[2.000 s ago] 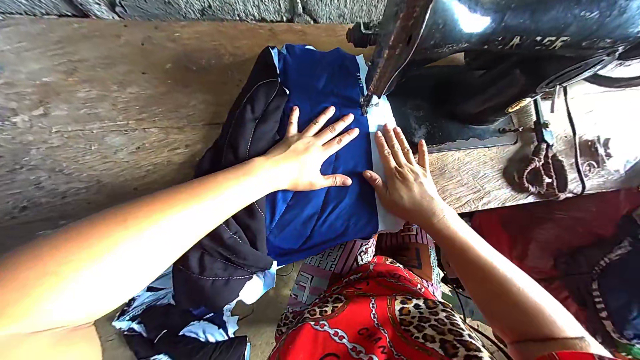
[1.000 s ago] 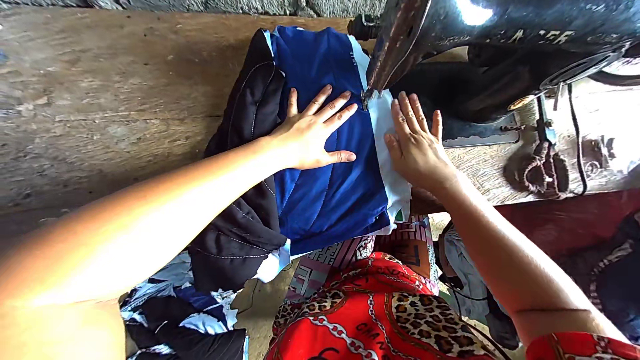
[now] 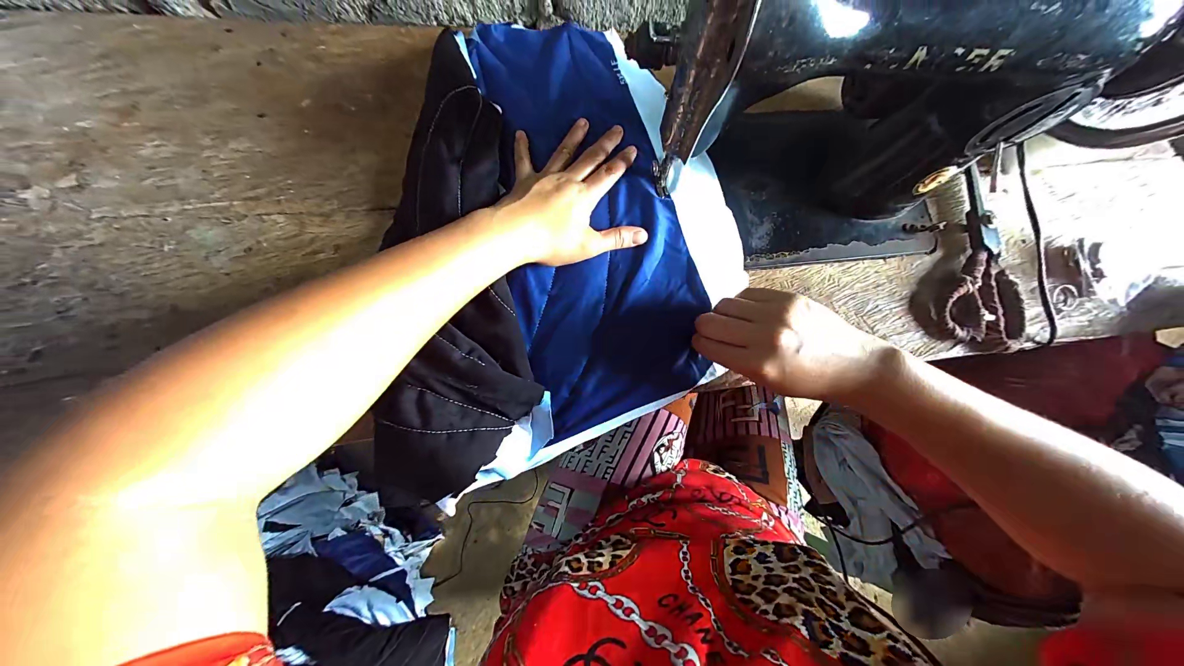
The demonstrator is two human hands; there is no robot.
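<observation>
Blue fabric (image 3: 610,305) with a white layer (image 3: 712,222) along its right edge lies under the needle and presser foot (image 3: 662,176) of a black sewing machine (image 3: 888,111). Stitched black fabric (image 3: 453,370) is bunched at its left. My left hand (image 3: 564,203) rests flat on the blue fabric with the fingers spread, left of the presser foot. My right hand (image 3: 786,338) is curled at the lower right edge of the cloth, its fingertips closed on the blue and white layers.
The wooden table (image 3: 185,166) extends to the left. Scissors with wrapped handles (image 3: 985,296) lie at the right beside a dark cord (image 3: 1038,250). A rough wall edge (image 3: 370,9) runs along the top. Fabric scraps (image 3: 361,546) are heaped below the table at the left.
My right hand has moved down along the cloth's right edge and changed from flat to curled on it. The cloth has shifted away from me under the machine since the oldest frame.
</observation>
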